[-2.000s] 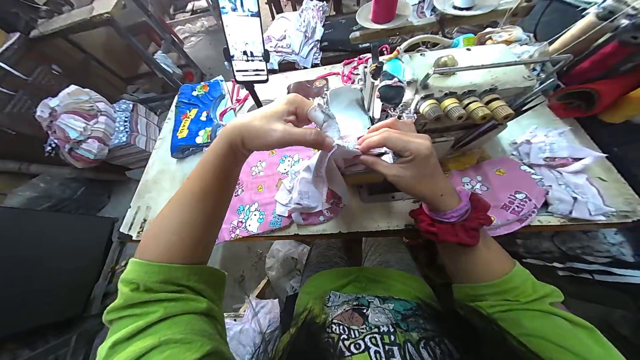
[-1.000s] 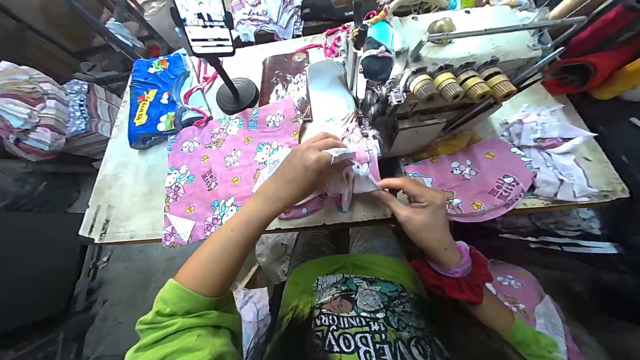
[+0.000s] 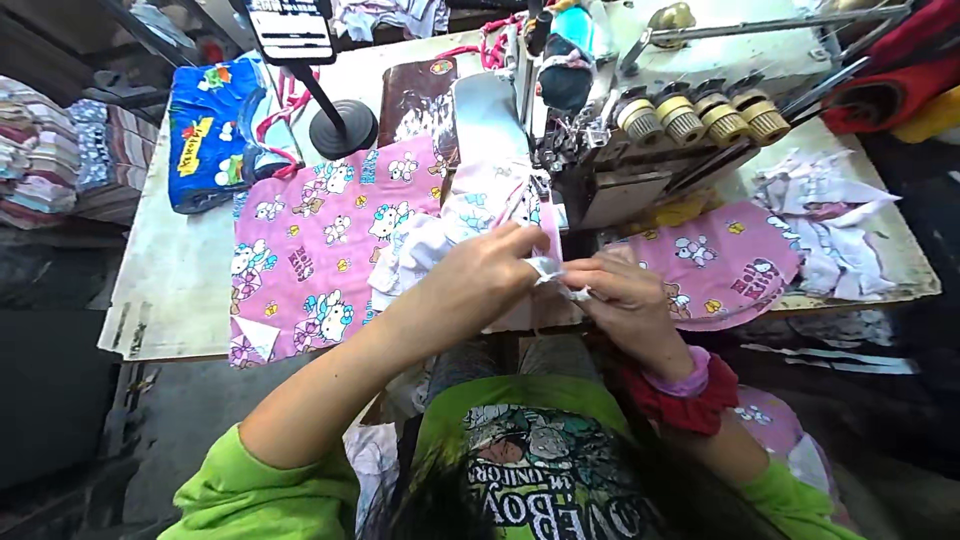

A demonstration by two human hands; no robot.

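Both hands meet in front of an overlock sewing machine (image 3: 574, 139). My left hand (image 3: 495, 266) pinches a strip of white fabric (image 3: 545, 270) between thumb and fingers. Close against it on the right, my right hand (image 3: 626, 304) grips the same bunched fabric by its edge. More pale printed fabric (image 3: 487, 187) runs from the machine's presser area down to my hands. A pink printed cloth panel (image 3: 322, 240) lies flat on the table, left of my left forearm, with crumpled white cloth (image 3: 409, 255) over its right side. Another pink printed piece (image 3: 705, 262) lies right of my right hand.
A phone (image 3: 291, 34) stands on a round black base (image 3: 343, 129) at the back left. A blue printed package (image 3: 214, 135) lies beside it. White scraps (image 3: 825, 221) are heaped at the right of the table (image 3: 127, 322). Folded fabric stacks (image 3: 37, 157) stand at far left.
One second ago my hands were over the fabric by the machine, a little apart; now they are close together, nearer the table's front edge. Two seconds ago they were also together.
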